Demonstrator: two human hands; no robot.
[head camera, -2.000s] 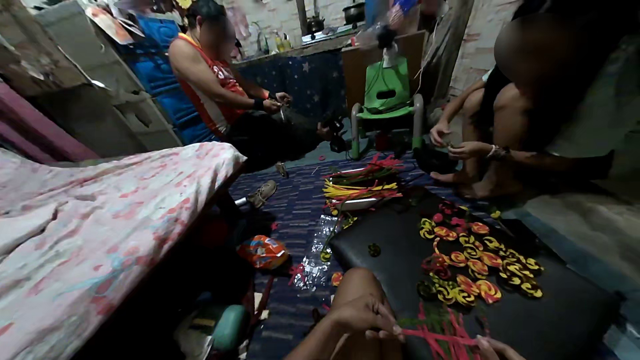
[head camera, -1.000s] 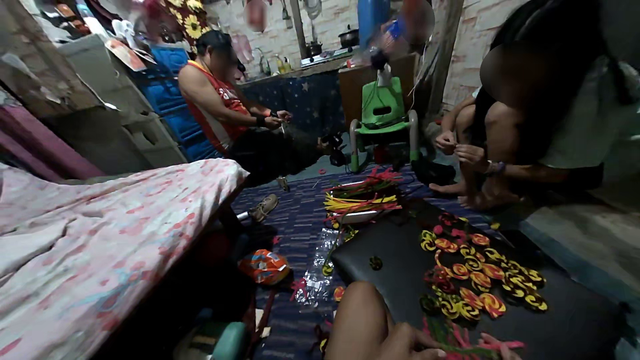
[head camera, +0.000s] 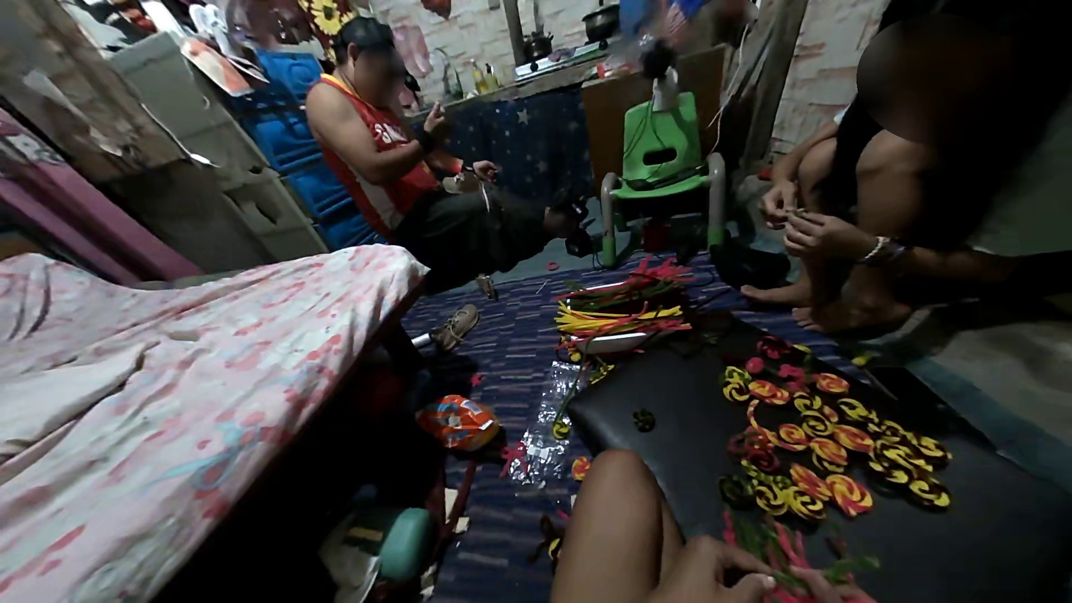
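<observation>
My left hand (head camera: 712, 574) is at the bottom edge beside my bare knee, its fingertips pinching green and pink fuzzy strips (head camera: 783, 544). My right hand (head camera: 825, 584), mostly cut off by the frame's edge, touches the same strips from the right. Just beyond, many coiled swirl pieces (head camera: 829, 452) in yellow-black, orange-yellow and dark red lie on a black padded surface (head camera: 670, 477). One dark coil (head camera: 643, 420) lies apart on its left part. Farther off, red, yellow and green strips (head camera: 620, 318) lie in a bundle on the striped mat.
A bed with a pink floral sheet (head camera: 209, 377) fills the left. An orange package (head camera: 459, 422) and clear plastic (head camera: 548, 427) lie on the mat (head camera: 502, 519). A green chair (head camera: 662, 151) stands behind. One person (head camera: 368, 151) sits at back left; another (head camera: 871, 193) crouches at right, handling something small.
My hands, farther apart over the strips two seconds ago, are now close together at the bottom edge. The person at back left has raised one hand.
</observation>
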